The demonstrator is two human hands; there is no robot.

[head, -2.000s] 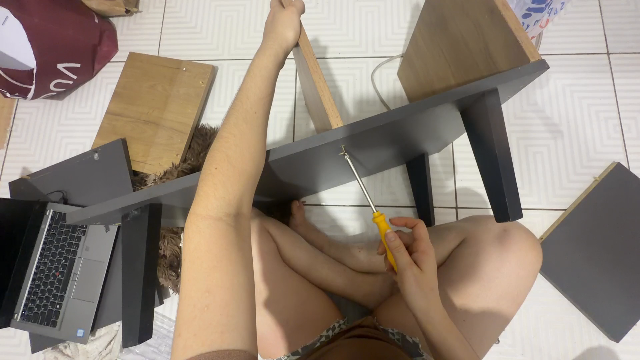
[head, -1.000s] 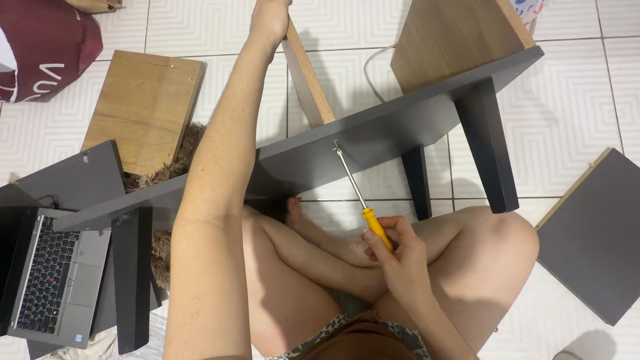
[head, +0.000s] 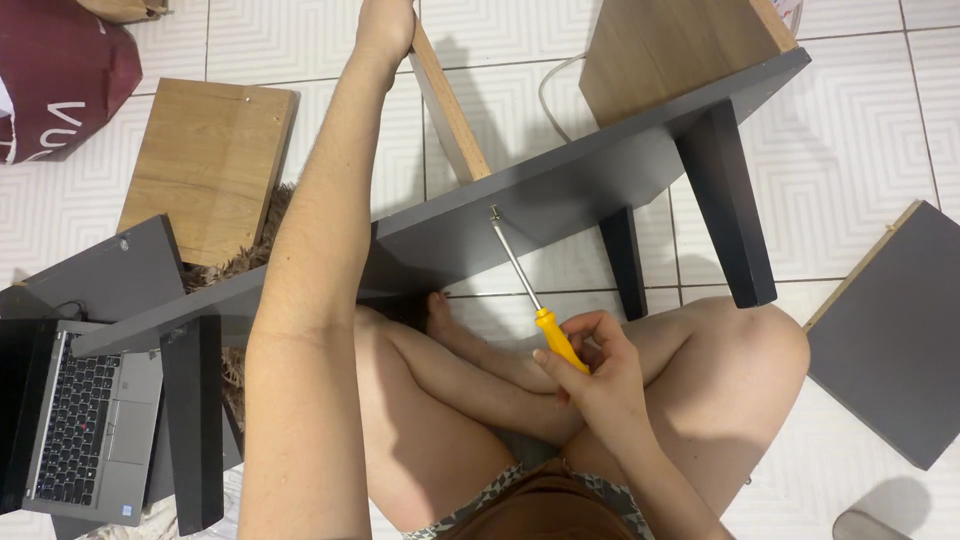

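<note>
My right hand [head: 600, 367] grips the yellow handle of a screwdriver [head: 556, 341]. The screwdriver's tip meets a screw [head: 494, 213] that sticks out of the underside of a long grey furniture board [head: 525, 199]. On the board's other side, a narrow wooden panel [head: 450, 112] stands against it near the screw. My left hand [head: 386, 34] holds the far end of that panel at the top edge of the view, its fingers partly cut off. Tapered black legs [head: 727, 202] project from the board toward me, and a wood-grain panel [head: 675, 56] rises behind its right end.
An open laptop [head: 94, 427] lies at the left under the board's end, by another grey panel [head: 105, 274]. A wooden panel [head: 206, 169] rests partly on a brown furry item [head: 232, 270]. A maroon bag [head: 67, 82] is at the upper left. Another grey panel [head: 892, 330] lies right.
</note>
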